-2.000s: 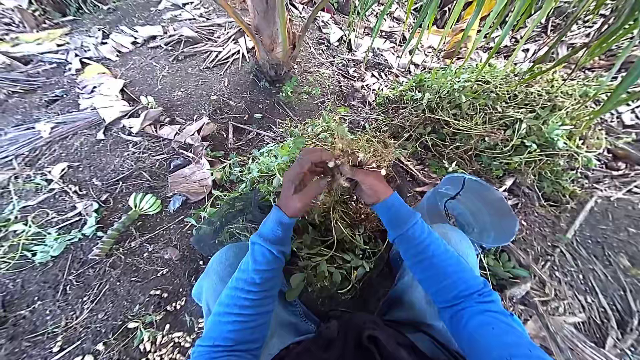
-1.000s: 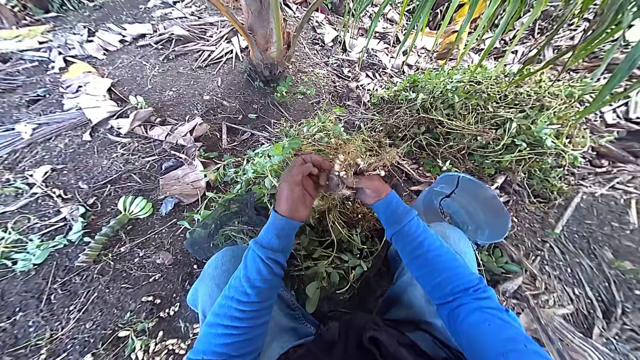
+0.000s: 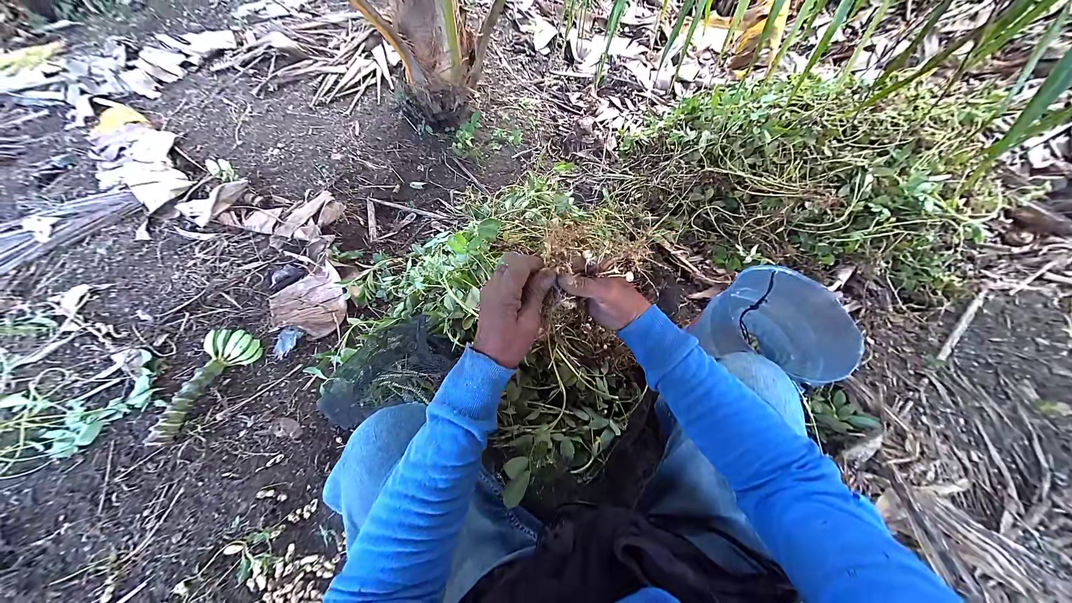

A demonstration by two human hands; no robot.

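Note:
My left hand (image 3: 512, 308) and my right hand (image 3: 610, 295) meet over my lap, fingertips close together at the root end of a bunch of peanut plants (image 3: 578, 368). Fine tan roots with a few pale pods show just above the fingers, and leafy stems hang down between my knees. My right fingers pinch the roots; my left thumb and fingers are closed at them too, their exact hold partly hidden. Beside my right knee stands a translucent plastic bucket (image 3: 787, 327) with a dark crack or line on it. Dark mesh netting (image 3: 385, 368) lies by my left knee.
A large heap of pulled plants (image 3: 812, 176) lies at upper right. More leafy stems (image 3: 444, 276) lie ahead. A palm trunk (image 3: 440, 59) rises at the top. Loose peanuts (image 3: 293, 574) and a green banana bunch (image 3: 209, 373) rest on the soil at left, among dry leaves.
My hands stay together at the roots, with small shifts of the fingers. Fewer pale pods show above the fingers now than one second ago.

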